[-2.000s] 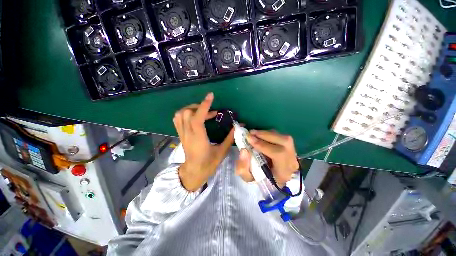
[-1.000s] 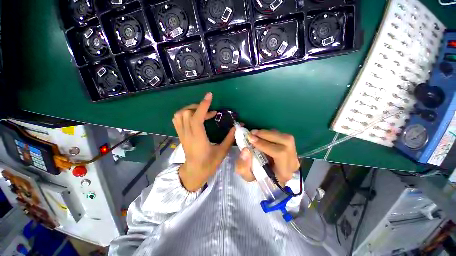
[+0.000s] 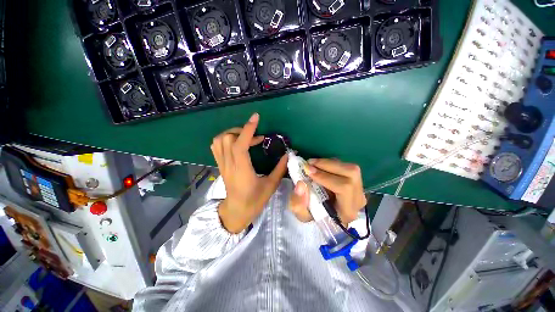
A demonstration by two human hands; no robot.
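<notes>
My left hand [image 3: 242,177] holds a round black speaker unit [image 3: 274,146] between thumb and finger near the mat's front edge. A small white-outlined rectangle shows at the disc's left side. My right hand [image 3: 333,190] grips the dispensing syringe [image 3: 308,190] like a pen, its thin tip at the disc's right edge. Whether the tip touches the disc cannot be told. The syringe's blue rear fitting [image 3: 339,245] sits below my right hand. The black blister tray [image 3: 268,91] lies behind my hands with one disc in each visible pocket of its front rows.
A white board with rows of small metallic pieces [image 3: 481,85] lies at the right. The blue controller [image 3: 528,146] with gauge and black knobs stands beside it. A clear air hose [image 3: 420,169] runs across the bench edge. A white machine [image 3: 115,228] stands at lower left.
The syringe and my right hand have shifted slightly to the right and down, with small changes in the syringe's angle. My left hand keeps its hold on the disc, almost unmoved.
</notes>
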